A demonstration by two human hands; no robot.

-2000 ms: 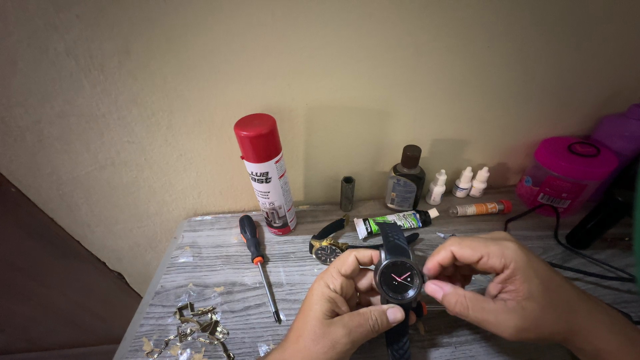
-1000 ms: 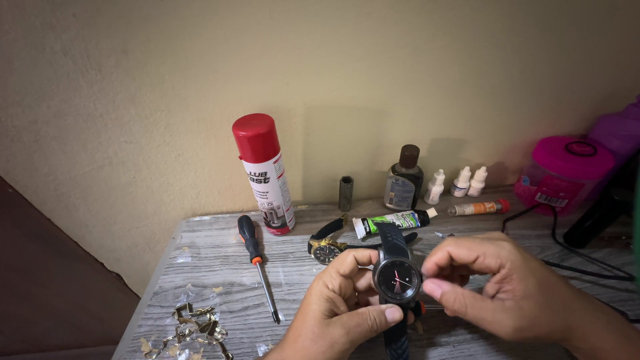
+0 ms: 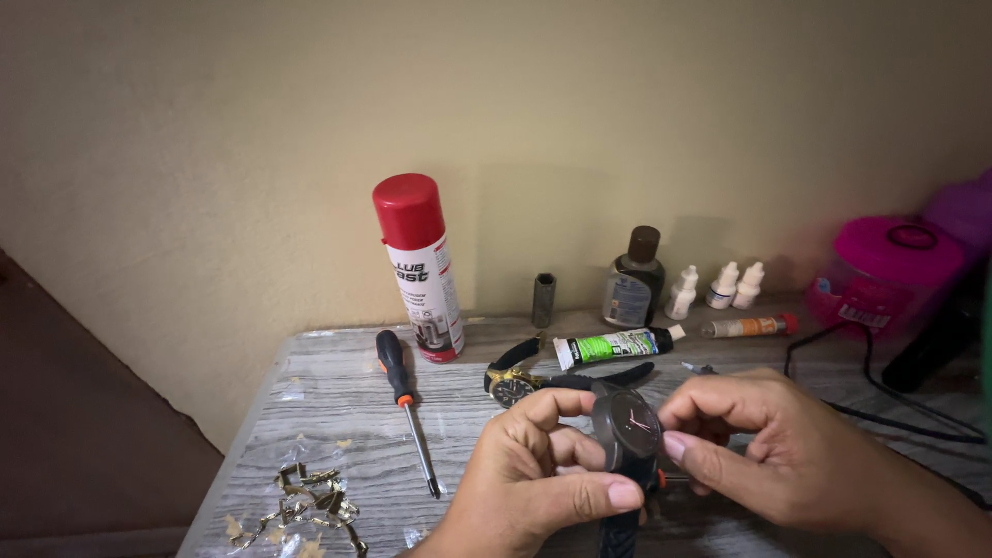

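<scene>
A black wristwatch (image 3: 634, 422) with a dark dial and reddish hands is held up near the lower middle, its face tilted to the right and its black strap hanging down. My left hand (image 3: 542, 465) grips the case and strap from the left, thumb in front. At the right edge of the case, my right hand (image 3: 756, 449) has its thumb and index finger at the crown side; whether they pinch the crown is hard to tell. Behind lies a gold-coloured wristwatch (image 3: 511, 387) with a black strap. Partly hidden behind my hands is an orange-and-metal tool.
A screwdriver (image 3: 394, 364), a spray can (image 3: 422, 271), metal bracelet pieces (image 3: 318, 500) and a hex socket (image 3: 544, 301) are left and behind. Farther right are a glue tube (image 3: 612, 347), dark bottle (image 3: 634, 283), small white bottles (image 3: 682, 293), orange-labelled tube (image 3: 748, 325), pink container (image 3: 883, 271) and black cable (image 3: 883, 376).
The black watch has turned in my left hand, so its dial now faces more to the right and its case side shows. Both hands stay close to it.
</scene>
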